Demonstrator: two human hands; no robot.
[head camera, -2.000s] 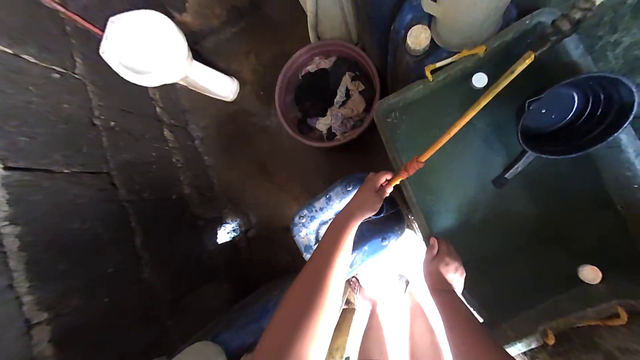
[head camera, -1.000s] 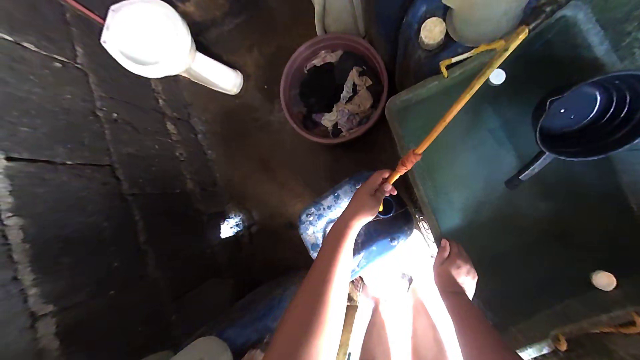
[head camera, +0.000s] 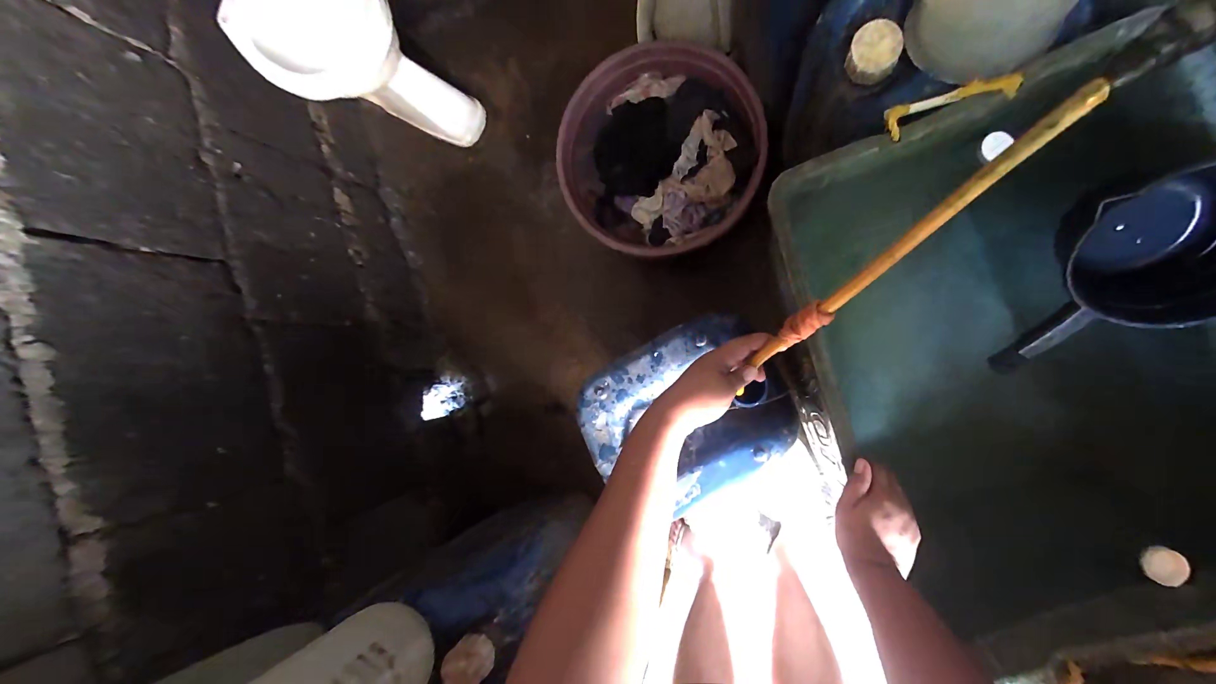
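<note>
My left hand (head camera: 717, 385) is closed around the lower end of a long yellow wooden stick (head camera: 964, 195), just below an orange wrapping (head camera: 806, 323). The stick slants up to the right over a green water-filled basin (head camera: 803, 180); its far end meets something dark at the top right. Under that hand is a blue, mottled plastic container (head camera: 617, 408) with a round opening. My right hand (head camera: 879, 518) rests at the basin's near left edge, its fingers partly hidden, and no object shows in it. A dark saucepan (head camera: 1092, 304) lies in the basin.
A pink tub (head camera: 570, 176) of clothes stands left of the basin. A white dipper-like vessel (head camera: 427, 100) is at the upper left on dark stone floor (head camera: 152, 361). Blue containers, one with a pale cap (head camera: 874, 49), stand behind. A white disc (head camera: 996, 145) and a pale disc (head camera: 1165, 566) are at the basin.
</note>
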